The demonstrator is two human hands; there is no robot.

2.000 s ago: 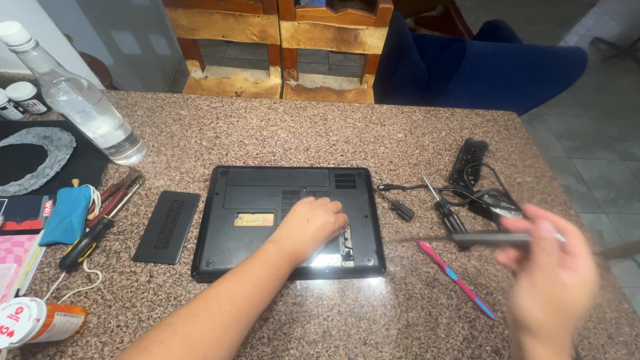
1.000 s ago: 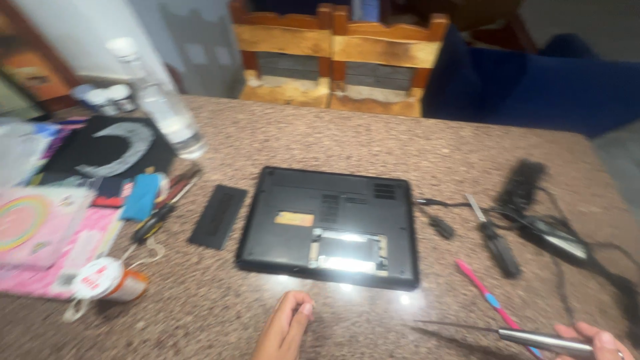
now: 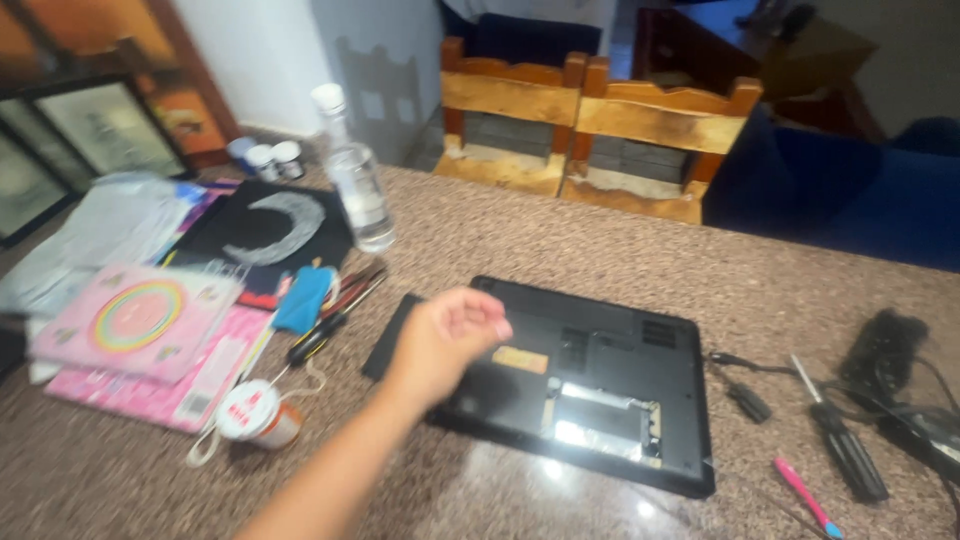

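Note:
A black laptop [image 3: 592, 345] lies bottom up on the granite table, with a compartment exposed near its front right. My left hand [image 3: 457, 334] is over the laptop's left edge, fingers loosely curled, holding nothing that I can see. Partly behind this hand lies a flat black cover panel [image 3: 391, 337]. My right hand is outside the view; a thin blurred shaft shows at the bottom right. A black-handled screwdriver [image 3: 844, 450] and a pink and blue tool or brush [image 3: 806, 495] rest right of the laptop.
Black cables with an adapter [image 3: 885, 352] lie at the right. Leftward are a clear bottle [image 3: 364, 199], an orange jar with a white lid [image 3: 259, 416], a blue pouch [image 3: 304, 300], another screwdriver [image 3: 319, 337] and pink notebooks [image 3: 142, 319]. Wooden chairs [image 3: 510, 97] stand behind the table.
My left hand was on the laptop, then in front of it, and is now over its left edge. My right hand, earlier holding a thin metal tool, has left the view. The view has swung left.

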